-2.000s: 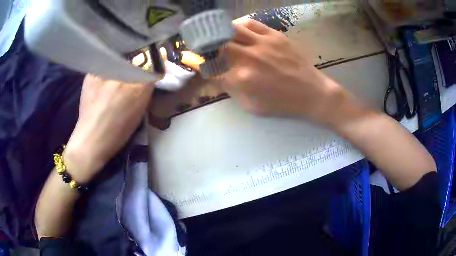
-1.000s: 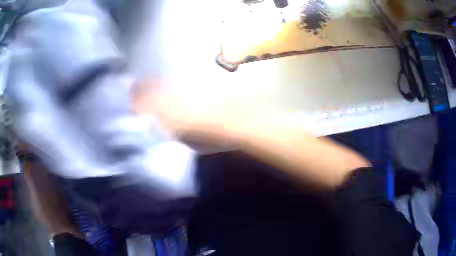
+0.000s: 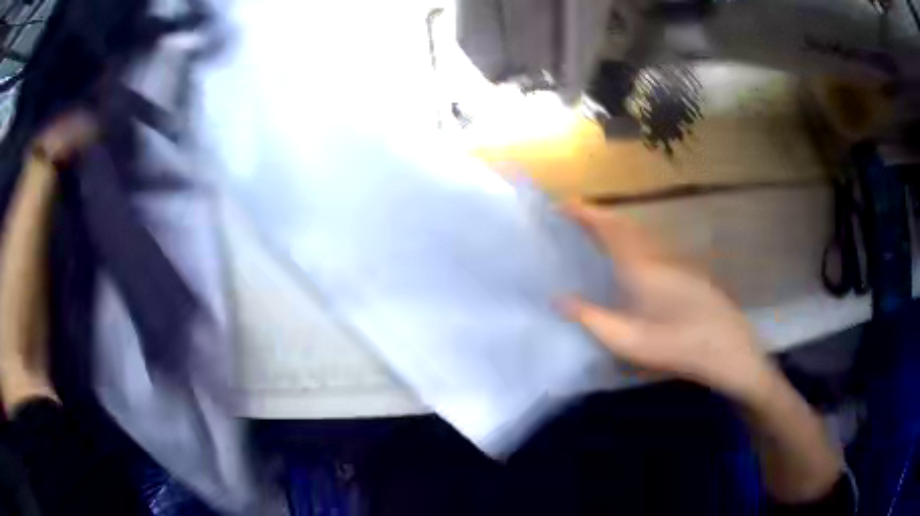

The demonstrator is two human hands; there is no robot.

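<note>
The garment's pale side point(image 3: 404, 262) lies spread from the upper left across the table, one corner hanging over the front edge. A dark navy strip point(image 3: 141, 262) runs down pale cloth at the left. My right hand point(image 3: 656, 302) grips the right edge of the pale cloth between thumb and fingers. My left hand point(image 3: 69, 136) is small and blurred at the upper left, against the dark cloth; its fingers cannot be made out. The sewing machine head point(image 3: 535, 45) stands above the cloth, its needle area blurred by glare.
The machine bed plate point(image 3: 746, 151) has a dark edge line behind my right hand. Black-handled scissors point(image 3: 840, 242) and a dark blue flat object point(image 3: 890, 242) lie at the right. The white table's front edge point(image 3: 323, 401) curves above my dark lap. Blue baskets show below.
The pale cloth has moved from the left over the table's middle. My right hand has moved right and holds its edge. My left hand is now high at the left. The machine head is back in view.
</note>
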